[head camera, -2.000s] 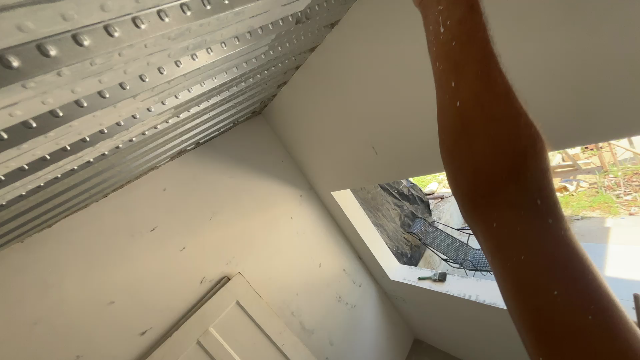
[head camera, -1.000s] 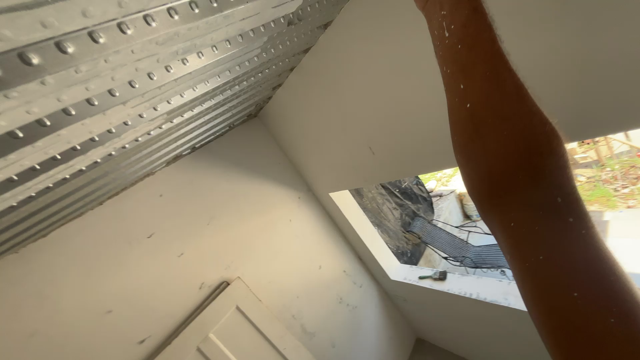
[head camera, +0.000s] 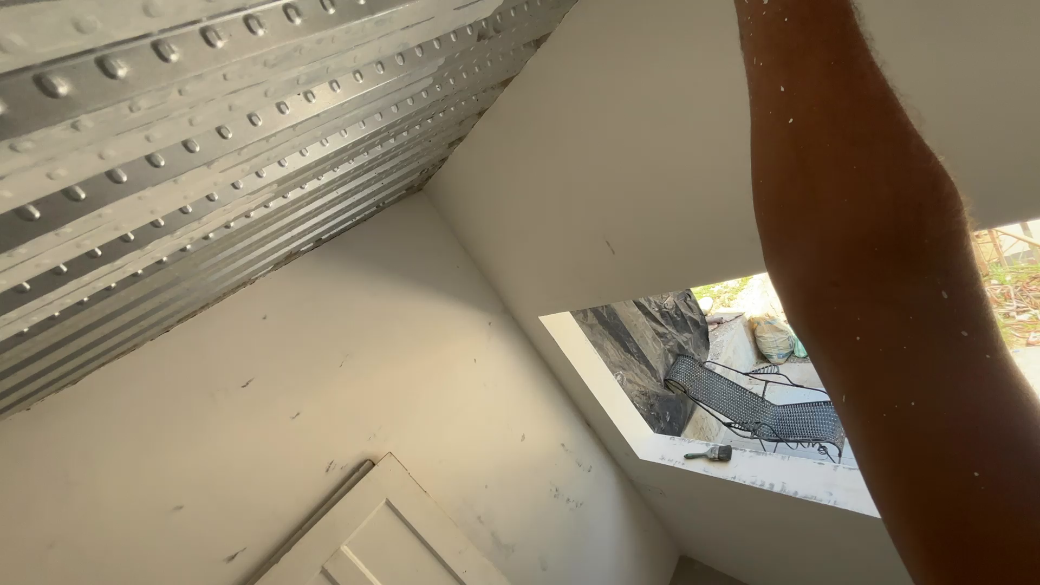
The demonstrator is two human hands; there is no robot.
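Note:
One bare forearm, flecked with pale paint spots, reaches up across the right side of the head view. Its hand is beyond the top edge, so what it holds or touches is hidden, and which arm it is cannot be told. My other hand is out of frame. Behind the arm is the painted wall (head camera: pixel 650 162) with a window opening. A paintbrush (head camera: pixel 710 453) lies on the white windowsill (head camera: pixel 780 479), to the left of the forearm.
A ribbed metal deck ceiling (head camera: pixel 244 122) slopes at upper left. A white panelled door (head camera: pixel 390 528) leans against the scuffed left wall (head camera: pixel 341 366). Outside the opening are a woven lounge chair (head camera: pixel 756 406), black plastic sheeting (head camera: pixel 658 349) and a sack (head camera: pixel 772 339).
The forearm has shifted slightly to the right across the opening, and more of the lounge chair shows beside it. The paintbrush stays on the sill.

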